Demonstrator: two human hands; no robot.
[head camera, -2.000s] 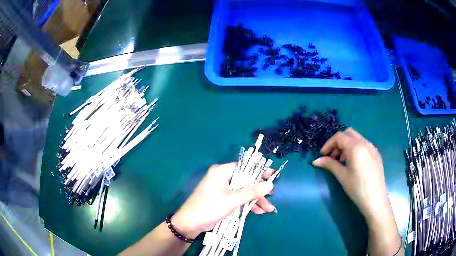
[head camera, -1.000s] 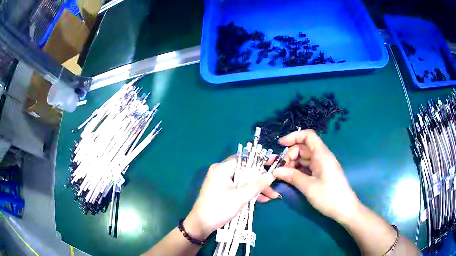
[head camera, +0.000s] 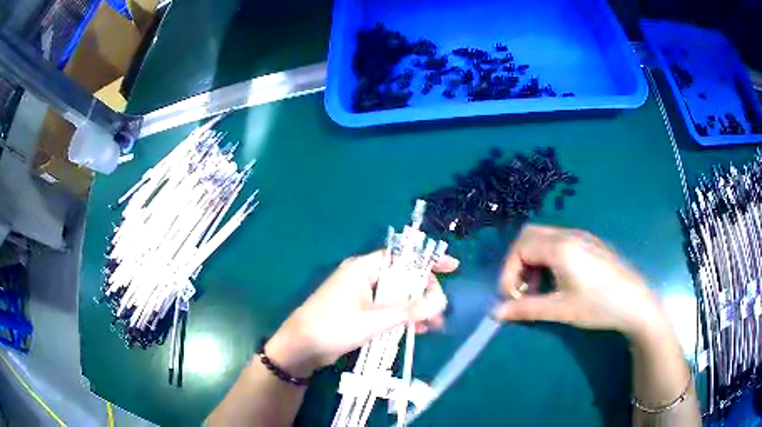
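My left hand (head camera: 359, 308) is closed around a bundle of white leads (head camera: 388, 325), light tips up, with white labels near the lower part. My right hand (head camera: 576, 279) is to the right, thumb and finger pinched on the upper end of a single lead (head camera: 468, 349), which is motion-blurred and slants down left toward the bundle's labels. Its tip is hidden by the fingers. The loose heap of black pieces (head camera: 501, 188) lies just beyond both hands. Whether a black piece is on the pinched lead's end cannot be told.
A large blue tray (head camera: 485, 113) with black pieces stands at top centre, a smaller blue tray (head camera: 710, 138) at its right. A pile of white leads (head camera: 171, 233) lies left; rows of leads with dark ends (head camera: 731, 283) lie at the right edge. A metal strip (head camera: 234, 96) crosses the bench.
My right hand went from the heap to the lead tip at my left fingers, then moved right with one lead pulled out of the bundle. My left hand still holds the rest.
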